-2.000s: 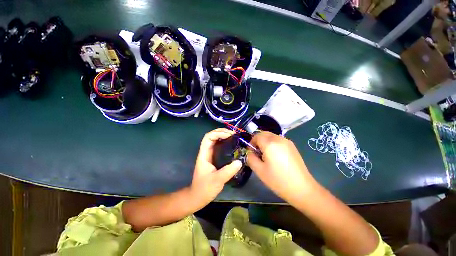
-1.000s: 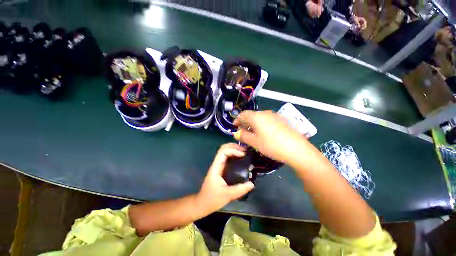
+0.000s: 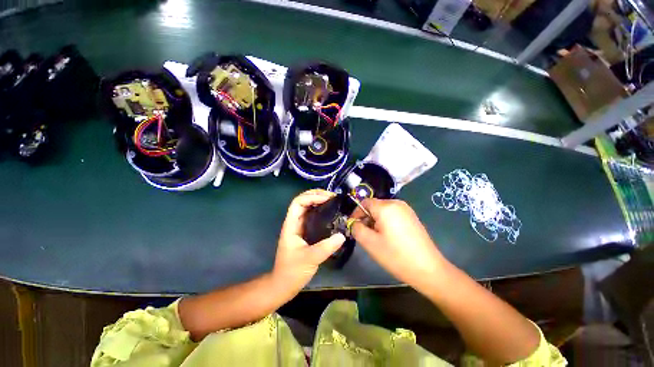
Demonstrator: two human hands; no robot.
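My left hand (image 3: 305, 236) holds a black camera head (image 3: 323, 218) by its left side, just above the bench's front part. My right hand (image 3: 387, 233) is at the head's open side, with a slim pale tool (image 3: 361, 206) between thumb and fingers. A yellow cover or wire shows at the right fingertips. The camera base housing (image 3: 374, 179) lies behind the hands, with a round metallic centre in its black interior. Its white bracket (image 3: 407, 153) points up and right. The fingers partly hide the head's inside and its small parts.
Three white housings with open black heads and coloured wires (image 3: 247, 147) stand behind left on the green bench (image 3: 143, 236). Black heads (image 3: 43, 100) are piled far left. A tangle of thin white cable (image 3: 479, 204) lies right. A metal strip (image 3: 459, 127) runs behind. A carton (image 3: 588, 82) is beyond.
Since one second ago my right hand has come down from above the base housing to the head's open side. The round centre of the base is visible again. The view has shifted.
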